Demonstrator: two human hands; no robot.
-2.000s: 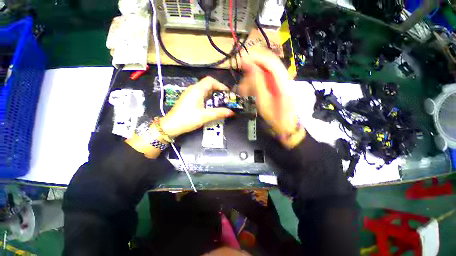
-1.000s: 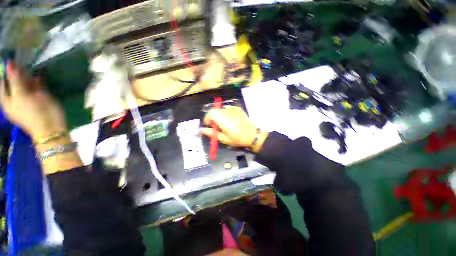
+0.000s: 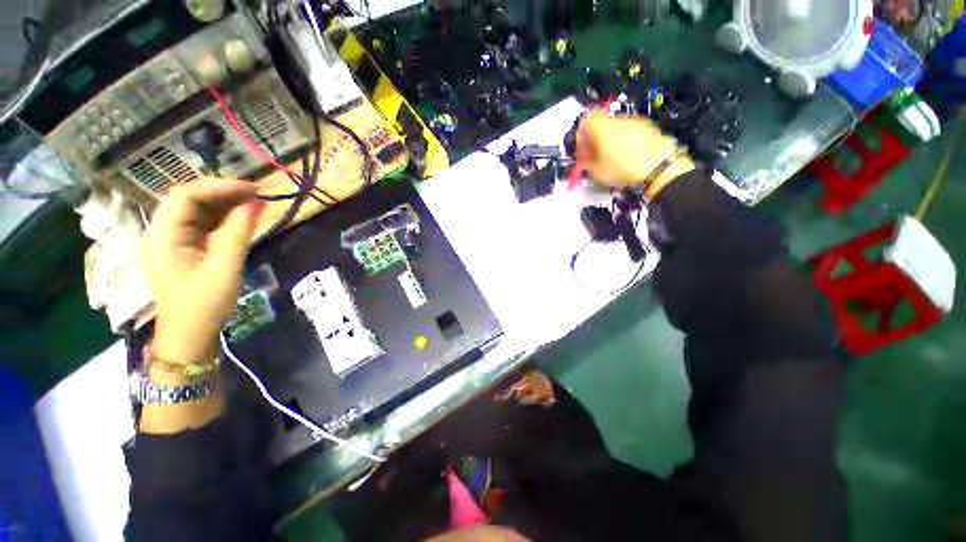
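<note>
My right hand point(image 3: 625, 150) is over the white paper at the right, at the edge of the heap of black adapters point(image 3: 678, 106). It holds the red test probe point(image 3: 578, 169); its fingers also touch dark adapter parts, and whether they grip one I cannot tell. My left hand point(image 3: 201, 254) is raised over the left end of the black test fixture point(image 3: 397, 365), fingers apart, with nothing seen in it. The white socket strip point(image 3: 337, 323) and the small green fixture boards point(image 3: 379, 252) show on the panel.
A beige bench instrument point(image 3: 159, 116) with red and black leads stands behind the fixture. Loose black adapters point(image 3: 535, 169) lie on the white paper point(image 3: 477, 233). A white cable point(image 3: 275, 402) crosses the fixture's left side. A white fan point(image 3: 800, 37) stands at far right.
My left hand has come back from the blue bin at far left to above the fixture. My right hand has moved from the fixture to the adapters with the probe. The view has turned right.
</note>
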